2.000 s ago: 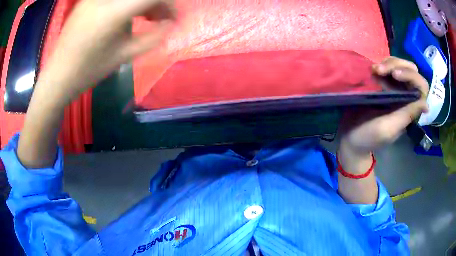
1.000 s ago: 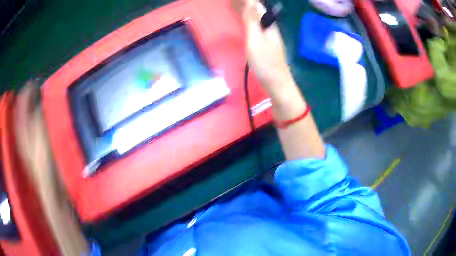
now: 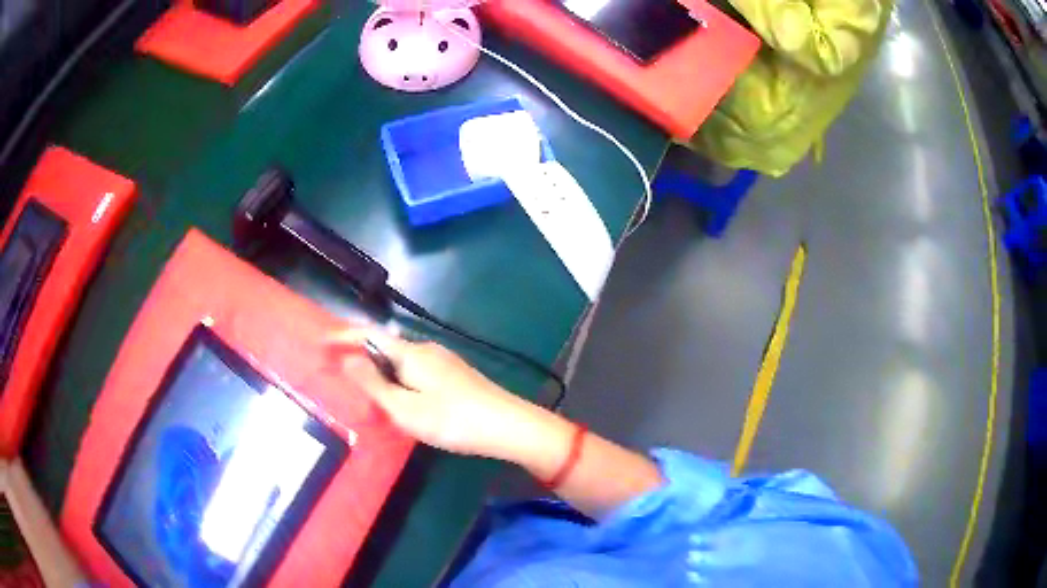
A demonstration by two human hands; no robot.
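A lit tablet (image 3: 189,431) with a blue swirl desktop and bright glare lies in a red foam tray (image 3: 224,281) at the lower left. My right hand (image 3: 431,396) is over the tray's right part, beside the tablet, with a small black plug (image 3: 381,363) between its fingers. A black barcode scanner (image 3: 316,244) lies on the green bench beyond the tray, its cord running right past my hand. Only part of my left arm shows at the lower left edge; the left hand is cut off.
A blue box (image 3: 419,172) holds a white label roll (image 3: 499,144), its strip reaching the bench edge. A pink pig-faced fan (image 3: 419,48) stands behind. Other red trays with tablets lie at left (image 3: 86,207) and top. A person's yellow-green sleeve (image 3: 792,92) is at upper right.
The view has swung right, bringing the scanner, fan and aisle into view. The tablet screen now shows the blue desktop instead of a white window. My right hand appears lower, nearer the tablet.
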